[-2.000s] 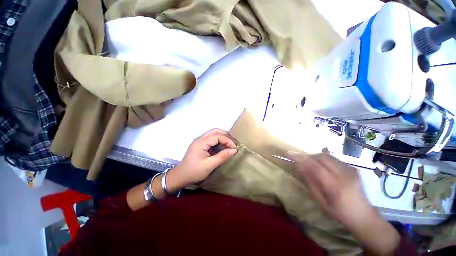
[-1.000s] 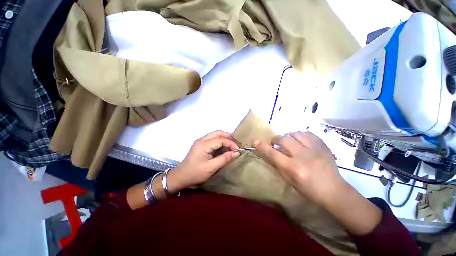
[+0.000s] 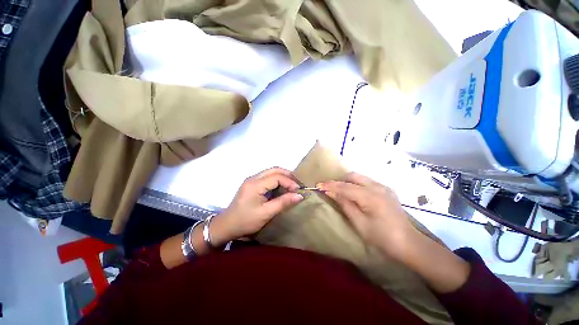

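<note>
A khaki garment piece (image 3: 317, 222) lies over the table's front edge and my lap. My left hand (image 3: 263, 198) pinches its seam between thumb and fingers. My right hand (image 3: 362, 206) touches the cloth just right of my left fingertips. A small thin pointed tool (image 3: 310, 188) shows as a short metallic strip between the fingertips of both hands, with its right end in my right fingers. The tool's tip and the stitches are too small to make out.
A white sewing machine (image 3: 495, 101) with blue trim stands at the right, with khaki scraps (image 3: 553, 257) beside it. Khaki pieces (image 3: 171, 111) hang at the left and lie at the back. A checked garment (image 3: 54, 159) is at far left, above a red stool (image 3: 92, 263).
My right hand has come in from the right with the tool, to the seam by my left fingertips. Over the last second its fingers have flattened onto the cloth. My left hand keeps its pinch.
</note>
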